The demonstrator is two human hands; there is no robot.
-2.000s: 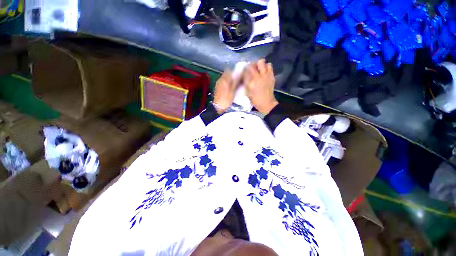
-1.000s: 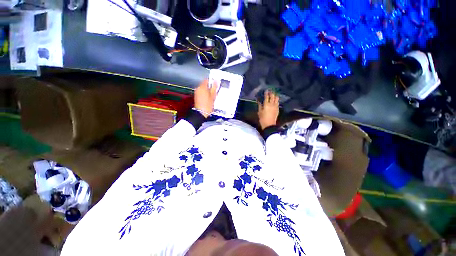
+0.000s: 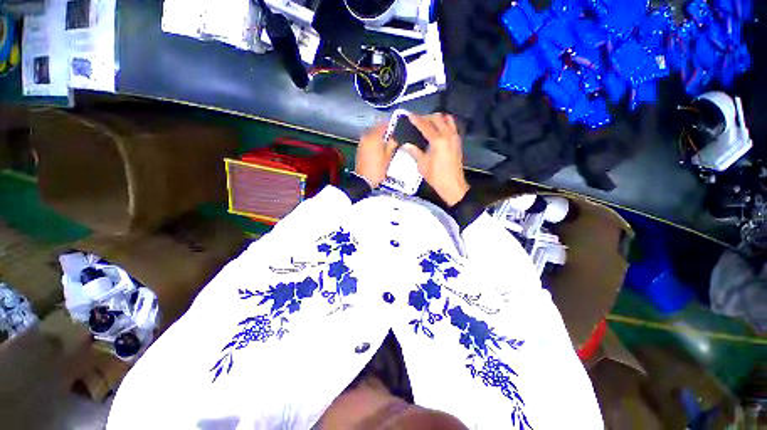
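A white housing (image 3: pixel 402 172) is held between both hands at the bench's front edge. A black pad (image 3: pixel 409 132) lies on the upper part of its face. My left hand (image 3: pixel 372 157) grips the housing's left side. My right hand (image 3: pixel 441 155) is on its right side, with fingers at the black pad; whether the pad is stuck down cannot be told. More black pads (image 3: pixel 526 126) lie in a dark heap on the bench to the right.
Blue flat pieces (image 3: pixel 589 55) are heaped at upper right. A white unit with wires (image 3: pixel 383 76) stands beyond my hands, another (image 3: pixel 725 130) at far right. White parts (image 3: pixel 538 222) lie in an open carton (image 3: pixel 593 273). A red item (image 3: pixel 267 180) is below the bench.
My right hand has come from the black pads to the housing, and a black pad now shows on it. The housing is tilted differently. The view has shifted slightly.
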